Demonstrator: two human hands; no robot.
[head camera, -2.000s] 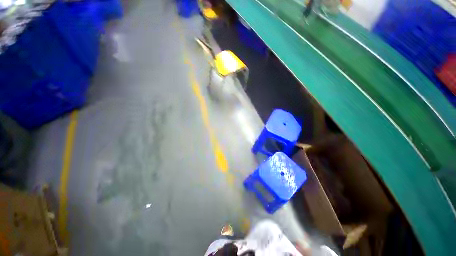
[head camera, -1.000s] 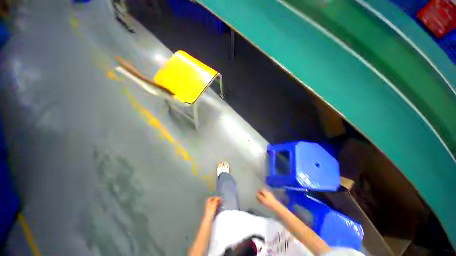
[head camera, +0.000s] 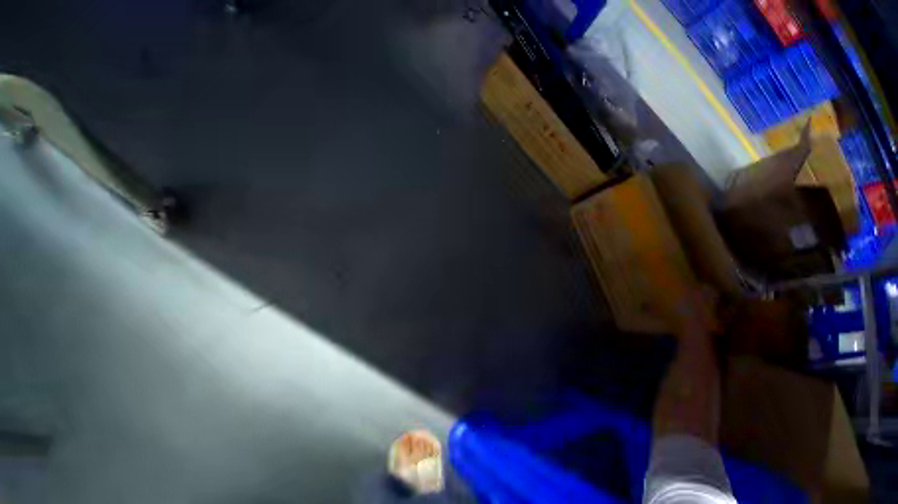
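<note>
My right hand (head camera: 697, 311) is blurred and dim, reaching from the white sleeve at the bottom right into the shadow under the bench. It is at the near end of a brown carton (head camera: 630, 251); whether its fingers grip the carton cannot be told. My left hand is not in view. A longer, narrow brown carton (head camera: 544, 126) lies just beyond. An open brown carton (head camera: 763, 221) with raised flaps stands to the right. A blue plastic stool (head camera: 532, 455) is at the bottom, partly in shadow and cut off by the edge.
Dark floor fills the middle under the bench. Pale grey floor (head camera: 197, 364) lies at the left, with my foot (head camera: 417, 461) at the bottom. Blue crates (head camera: 768, 79) stand at the upper right, beyond a yellow floor line (head camera: 694, 77). A metal frame (head camera: 866, 335) is at the right.
The view has dropped low, under the bench. The yellow chair and green bench top have left the picture. My right arm now reaches towards the cartons; my left hand has gone out of view.
</note>
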